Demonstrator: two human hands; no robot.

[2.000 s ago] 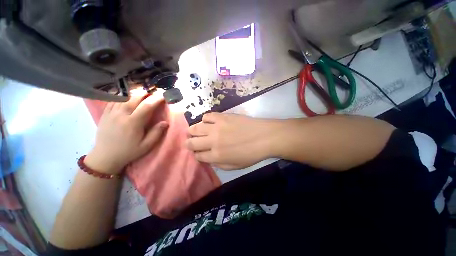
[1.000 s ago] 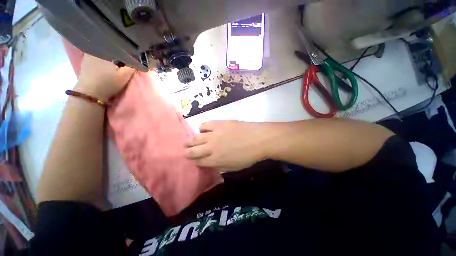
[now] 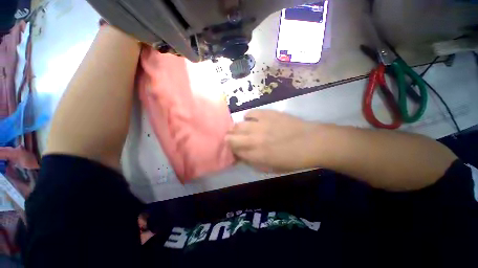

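The salmon-pink fabric panel point(image 3: 183, 120) lies on the white table in front of me, its far end running under the sewing machine head point(image 3: 209, 21). My right hand point(image 3: 272, 140) rests at the panel's right edge near its lower corner, fingers curled on the cloth; it is slightly blurred. My left forearm reaches up past the panel's left side, and the left hand is hidden behind the machine head. The presser foot area is brightly lit and its parts are hard to make out.
A lit smartphone point(image 3: 302, 34) lies on the machine bed right of the needle area. Scissors with red and green handles point(image 3: 401, 94) lie further right, by a black cable point(image 3: 443, 102). Pink fabric point(image 3: 8, 68) and a blue sheet point(image 3: 23, 120) are at the far left.
My left hand has moved forward and out of sight behind the machine head. The panel's far end has moved forward with it. The camera view has shifted, so things sit further right.
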